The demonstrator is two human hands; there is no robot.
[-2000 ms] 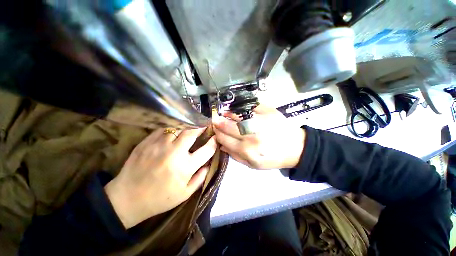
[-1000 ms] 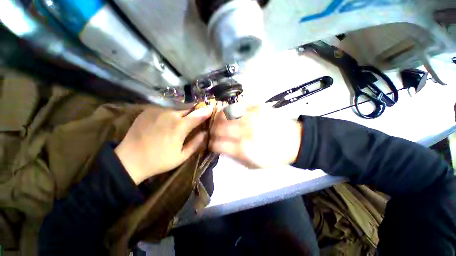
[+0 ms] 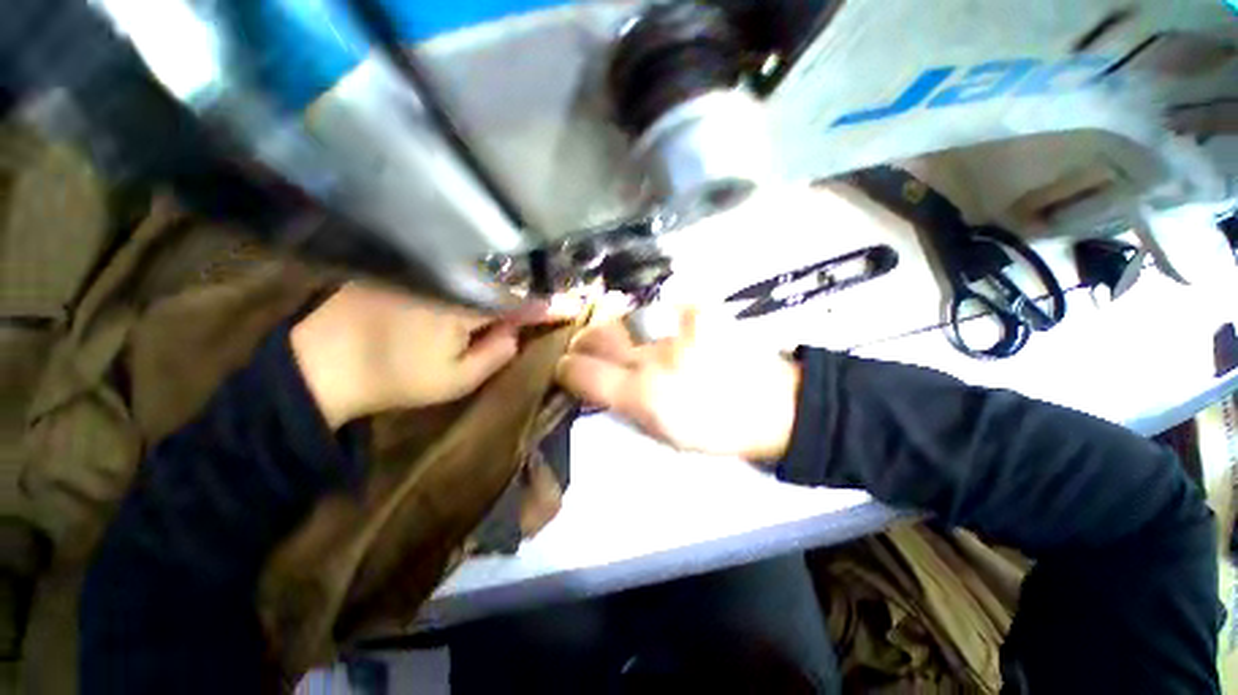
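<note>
The brown garment (image 3: 448,475) runs from the left side up to the needle area of the sewing machine (image 3: 543,149). My left hand (image 3: 401,356) lies on the garment left of the needle, fingertips close to the presser foot area. My right hand (image 3: 686,387) pinches the garment's edge just in front of the needle; glare washes out part of it. Dark facing (image 3: 523,496) hangs below my right hand near the table edge. The needle and the fingertips beside it are blurred.
Black thread snips (image 3: 815,281) and black shears (image 3: 998,278) lie on the white table (image 3: 842,407) to the right, under the machine's arm. A small dark pointed object (image 3: 1111,265) lies beyond them. More brown cloth (image 3: 923,597) hangs below the table edge at right.
My left hand has moved left, apart from my right hand, which stays at the seam near the needle. The garment's lower edge and dark facing have moved up toward the machine. The camera view has shifted.
</note>
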